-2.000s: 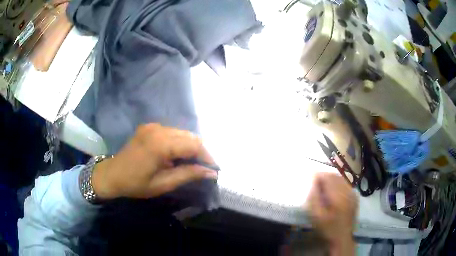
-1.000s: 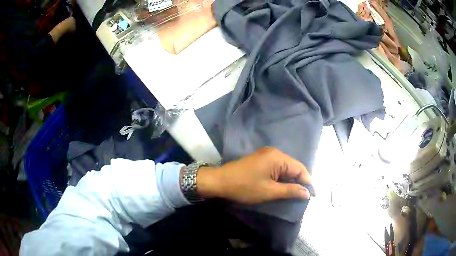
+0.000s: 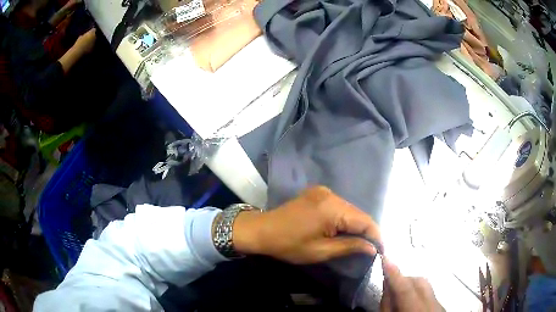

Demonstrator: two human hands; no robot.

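A large grey garment piece (image 3: 341, 146) lies in folds over the white table and hangs over its front edge. My left hand (image 3: 311, 228), with a metal watch at the wrist, pinches the cloth's right edge between thumb and fingers. My right hand (image 3: 408, 291) is cut off by the bottom edge of the picture. Its fingertips meet the same cloth edge just below my left fingertips. Whether they grip it is hard to tell in the glare. The sewing machine head (image 3: 518, 164) is at the right, its needle area lost in bright light.
Scissor blades (image 3: 486, 286) lie at the lower right. A blue basket (image 3: 58, 207) with grey cloth stands at left. Peach cloth (image 3: 222, 39) and clear plastic lie on the far left table, more peach cloth (image 3: 475, 42) at far right. Another person's hand (image 3: 79, 46) shows upper left.
The view has swung left, moving the machine rightward in the picture. My right hand, out of view a second ago, has come to the cloth edge beside my left fingertips. My left hand still pinches the cloth.
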